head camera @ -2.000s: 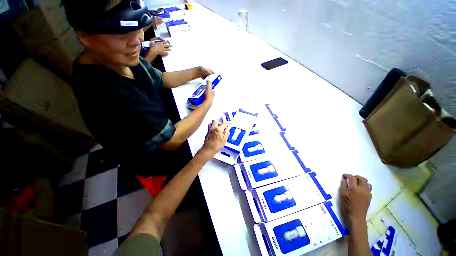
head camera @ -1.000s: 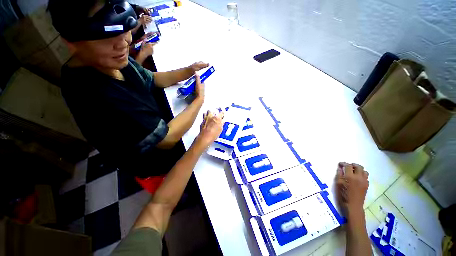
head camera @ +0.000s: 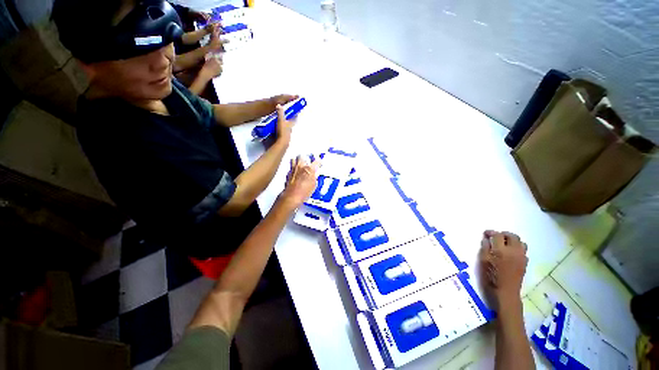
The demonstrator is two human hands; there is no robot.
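Several white-and-blue retail boxes point(head camera: 433, 318) lie in an overlapping row on the white table, with end flaps open and a charger picture in a blue window on each. My left hand point(head camera: 302, 181) reaches to the far end of the row and rests on the farthest box point(head camera: 326, 189); whether its fingers grip it I cannot tell. My right hand point(head camera: 504, 261) rests on the table right of the row, fingers curled, with no object visible in it.
A person point(head camera: 155, 144) at the left holds a blue-and-white box point(head camera: 280, 120). A black phone point(head camera: 379, 77), a clear bottle point(head camera: 329, 16), a brown paper bag point(head camera: 578, 148) and a dark flask point(head camera: 536, 108) are on the table. Flat box blanks point(head camera: 578, 340) lie at lower right.
The view has shifted slightly, so the table things sit a little further left and up. My hands keep nearly the same places. The other person's box has been tilted and turned.
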